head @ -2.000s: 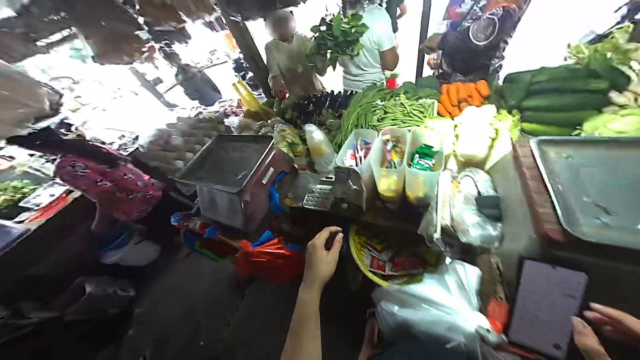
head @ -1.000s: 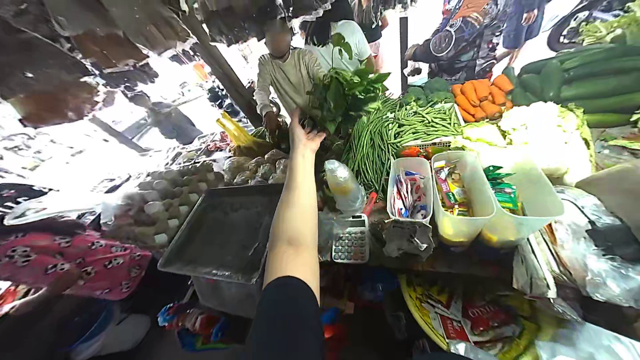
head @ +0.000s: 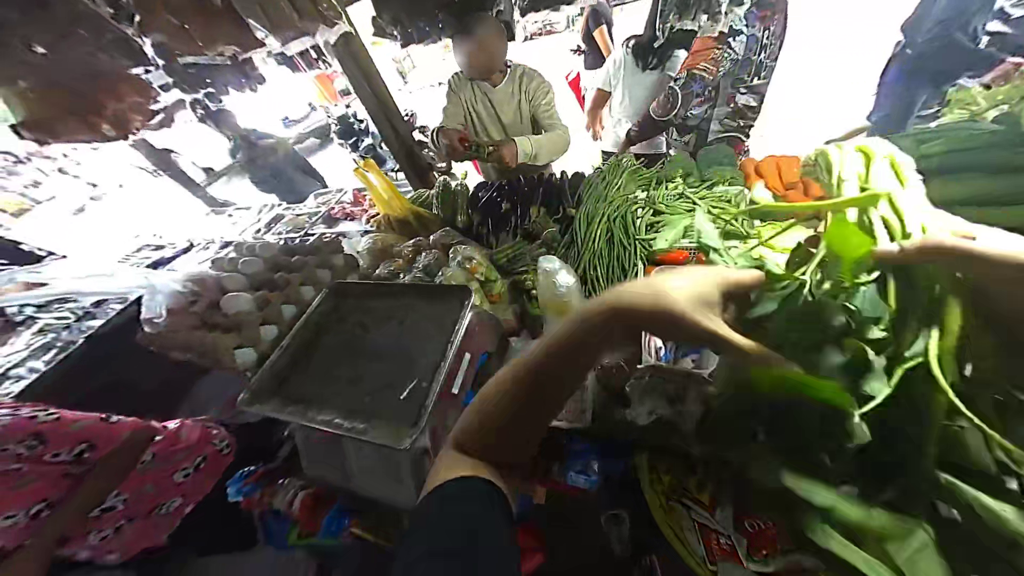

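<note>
A large bunch of leafy greens with long green stems (head: 864, 352) fills the right side, partly blurred. My right hand (head: 944, 248) is at its upper right, gripping the bunch by its stems. My left hand (head: 696, 304) reaches in from the lower middle to the left edge of the leaves, with thumb and fingers spread apart; whether it touches them is unclear. Behind the greens lie a heap of long green beans (head: 616, 228) and orange carrots (head: 780, 176). A plastic tub of sachets (head: 676, 356) shows below my left wrist.
A metal scale tray (head: 368, 352) stands left of my left arm, with eggs (head: 240, 300) beyond it. Bagged produce (head: 416, 260) and eggplants (head: 520, 204) lie behind. Across the stall stands a person in a light long-sleeved shirt (head: 512, 112); pink patterned clothing (head: 104, 480) shows at the lower left.
The leafy greens have come from the far side of the stall to the near right. My left hand has moved right with them, and my right hand has come into view, holding them.
</note>
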